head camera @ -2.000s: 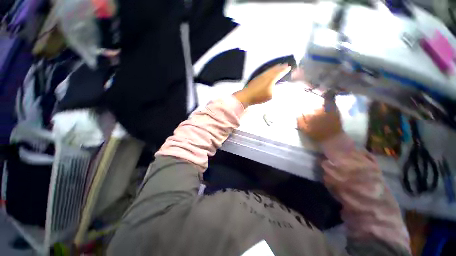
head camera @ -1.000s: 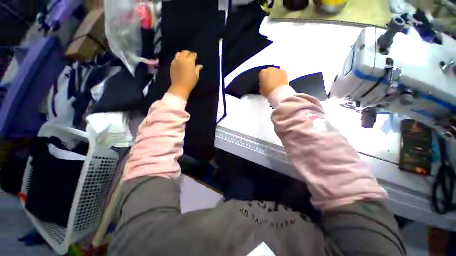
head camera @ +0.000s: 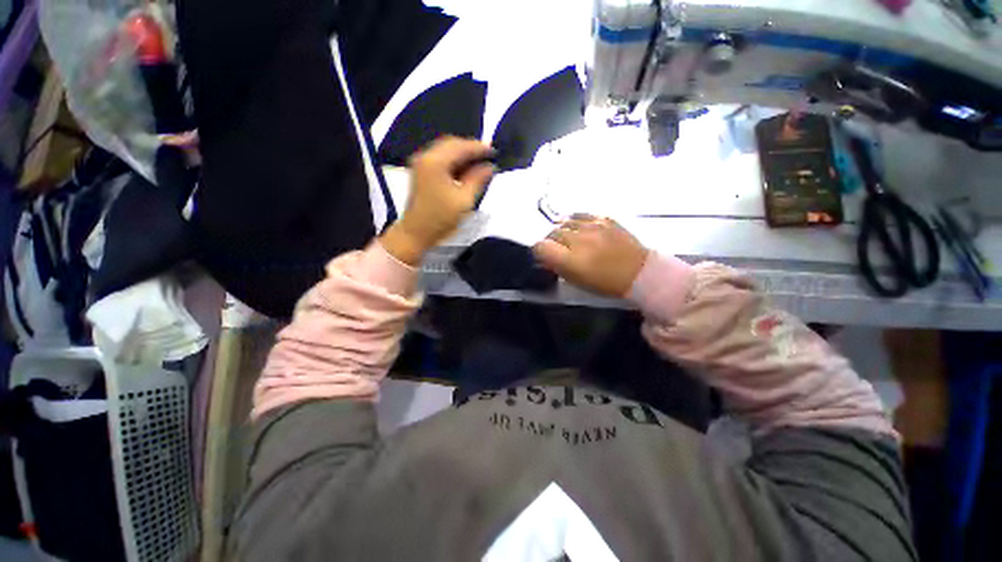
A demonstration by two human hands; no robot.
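A small black cut piece (head camera: 501, 266) lies at the table's front edge. My right hand (head camera: 593, 255) holds its right end with closed fingers. My left hand (head camera: 445, 195) is above and left of it, fingers curled together, with a bit of something dark at the fingertips that I cannot make out. Two black curved-edge pieces, one on the left (head camera: 437, 116) and one on the right (head camera: 541, 116), lie behind my left hand, left of the needle area.
The white sewing machine (head camera: 758, 49) stands at the upper right. A lit phone (head camera: 799, 170), black scissors (head camera: 898, 244) and blue snips (head camera: 964, 255) lie right. A large black panel with a white stripe (head camera: 264, 132) hangs left, above a white basket (head camera: 159, 467).
My left hand has left the large black panel and moved right. My right hand has moved from the curved pieces to the front edge, where it holds a small black piece. The view has shifted.
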